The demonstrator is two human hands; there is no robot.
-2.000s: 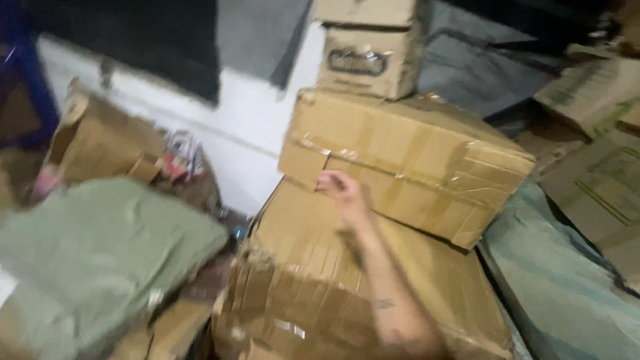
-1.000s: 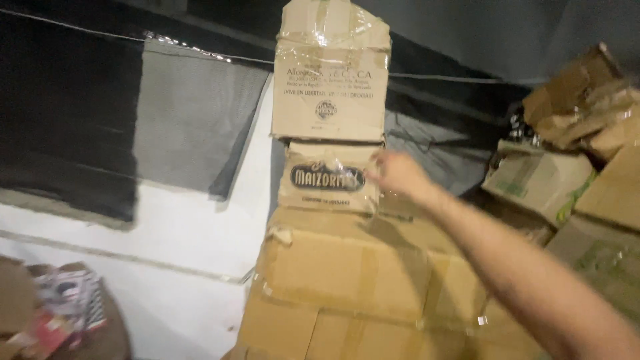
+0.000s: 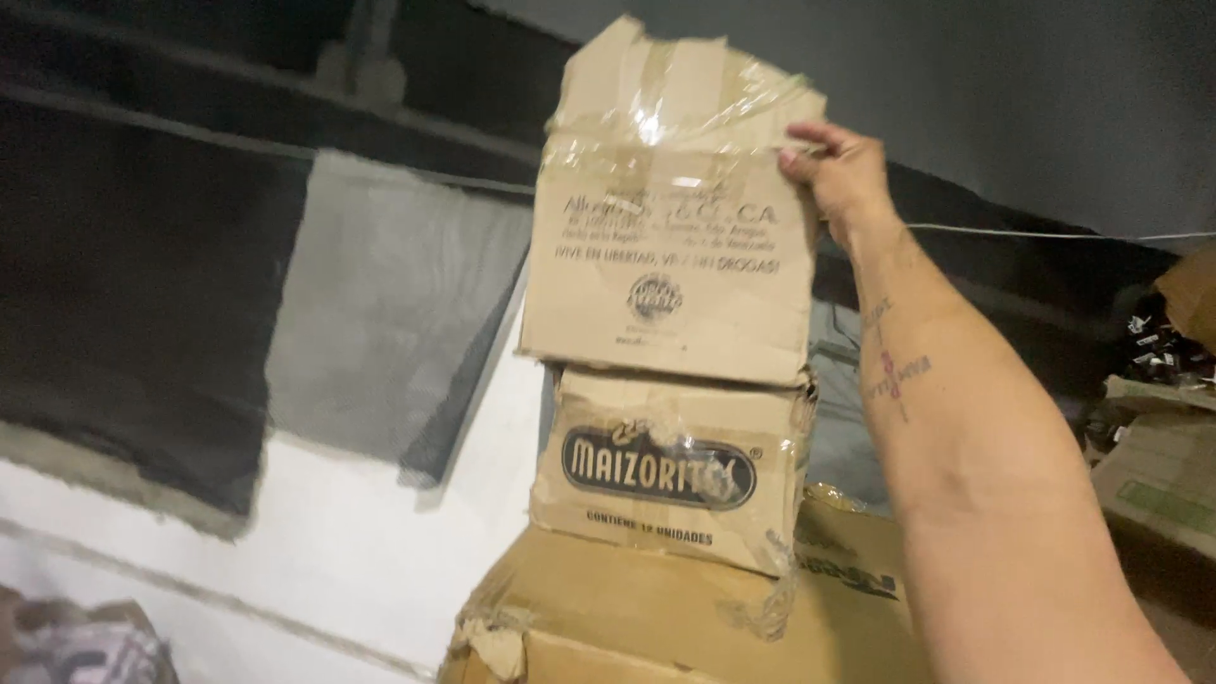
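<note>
My right hand (image 3: 836, 176) is at the upper right edge of a taped cardboard box (image 3: 665, 313), its thumb and fingers on the printed front near the corner. Clear tape wraps the raised top of this box. It stands on a smaller printed cardboard box (image 3: 655, 522), also taped, with a torn right side. Both rest on a large cardboard box (image 3: 608, 608), whose near left corner is torn. My left hand is not in view.
Behind the stack are a white wall (image 3: 361, 532), a grey panel (image 3: 380, 313) and a thin line (image 3: 1026, 230). More cardboard boxes (image 3: 1159, 475) are piled at the right. A bag-like bundle (image 3: 85, 646) lies at the lower left.
My right hand has moved up from beside the smaller printed box to the upper right edge of the top box. The view has shifted upward since two seconds ago.
</note>
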